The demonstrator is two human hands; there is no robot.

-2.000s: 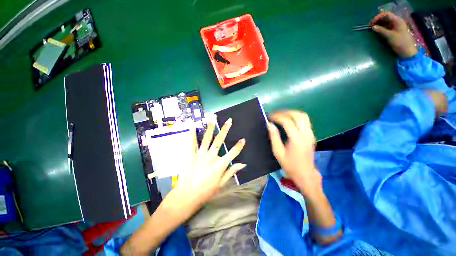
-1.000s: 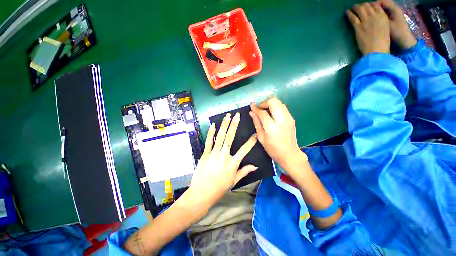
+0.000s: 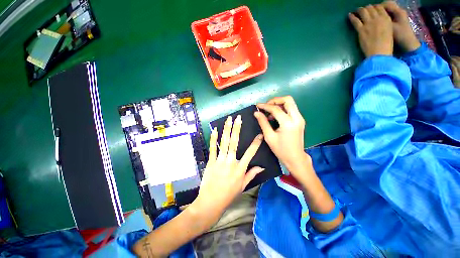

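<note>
A black adhesive pad sheet lies on the green bench, right of the open tablet unit. My left hand lies flat on it with the fingers spread. My right hand has thumb and forefinger pinched together at the sheet's upper right corner; whether a small piece is between them cannot be told. The tablet unit lies with its mainboard at the top, a flat white rectangle in the middle and an orange flex cable at the bottom.
Long black strips with white edges lie left of the unit, a thin pen-like tool on them. A red scrap tray holds curled scraps. Another tablet lies far left. Another person's hands rest at upper right.
My right hand has moved from the sheet's right edge to its upper right corner and pinches there. My left hand has shifted off the tablet unit onto the sheet.
</note>
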